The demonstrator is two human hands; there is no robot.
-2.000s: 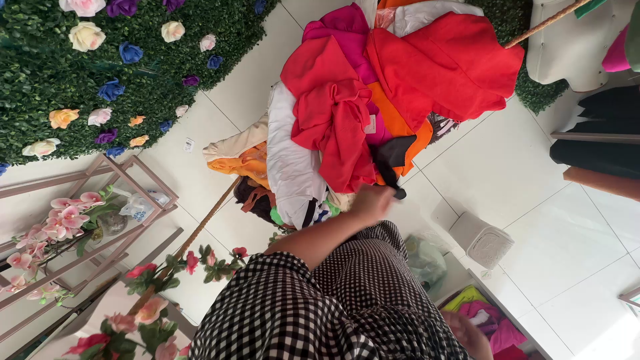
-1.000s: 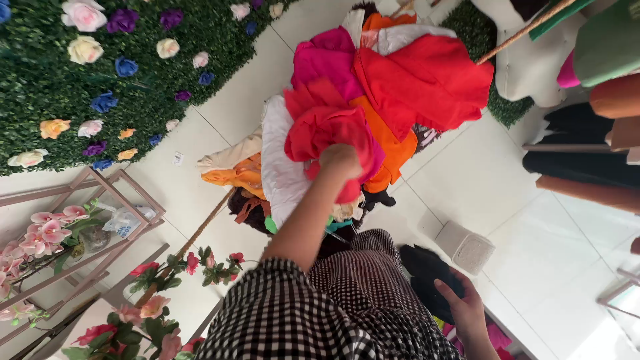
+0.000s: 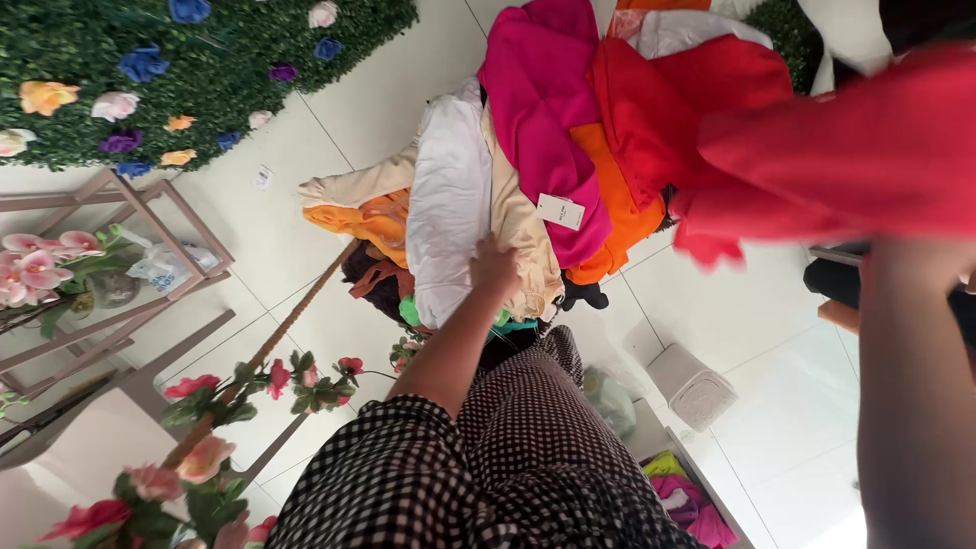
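My left hand (image 3: 496, 271) lies on the heap of clothes, touching a cream garment (image 3: 526, 244) beside a folded white garment (image 3: 450, 206); whether its fingers grip the cloth is not clear. At the far right, my blurred right hand (image 3: 926, 258) is raised and holds a red garment (image 3: 823, 152), which covers part of the view. A magenta garment (image 3: 537, 99) with a white paper tag (image 3: 560, 211) lies above the left hand. Next to it are an orange garment (image 3: 610, 206) and another red garment (image 3: 648, 99). Yellow-orange cloth (image 3: 374, 219) pokes out at the left.
A flower-covered green panel (image 3: 229, 69) stands at upper left, above a metal-framed rack (image 3: 171, 229) with orchids. A rope (image 3: 305, 305) with artificial flowers runs from lower left to the heap. A grey bin (image 3: 694, 389) and an open drawer-like container (image 3: 713, 488) with bright clothes are lower right.
The red garment under my left hand on the heap is now lifted at the right in my right hand. The magenta garment's tag has come into sight. My right hand no longer shows the black item.
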